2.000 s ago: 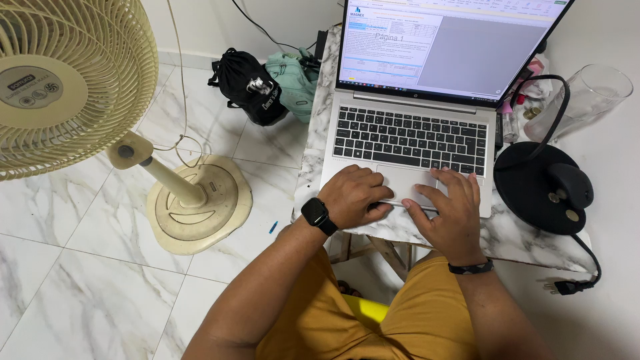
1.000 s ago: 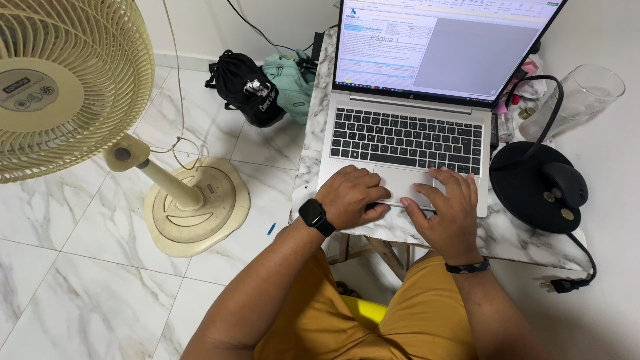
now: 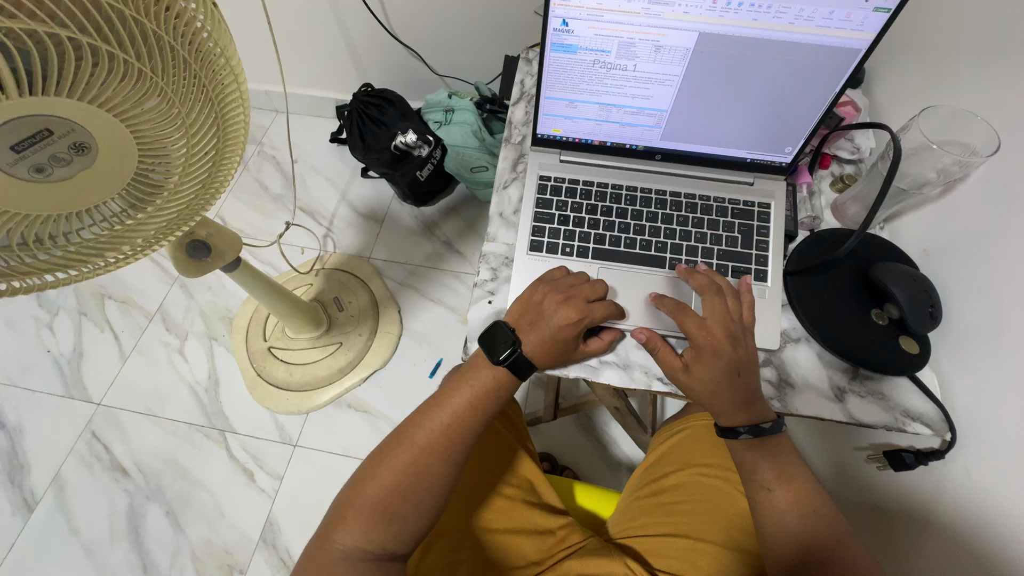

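An HP laptop [image 3: 552,256] stands open on a marble-patterned table [image 3: 512,120], its screen [image 3: 744,104] showing a document page beside a grey area. My left hand [image 3: 560,312] rests on the palm rest left of the touchpad [image 3: 640,292], fingers curled, holding nothing; a black smartwatch [image 3: 500,344] is on that wrist. Over the touchpad's right part lies my right hand [image 3: 712,344], fingers spread and empty, with fingertips at the keyboard's [image 3: 648,220] lower edge. A dark bracelet [image 3: 750,430] circles the right wrist. To the right, a black computer mouse [image 3: 908,296] sits on a round black base [image 3: 840,320] with coins.
A clear glass [image 3: 920,160] and a black cable [image 3: 892,176] are at the right; a power plug [image 3: 904,458] hangs past the table edge. On the left stands a beige fan [image 3: 296,312]. Behind it, a black drawstring bag [image 3: 392,144] and a green bag [image 3: 464,136] lie on the floor.
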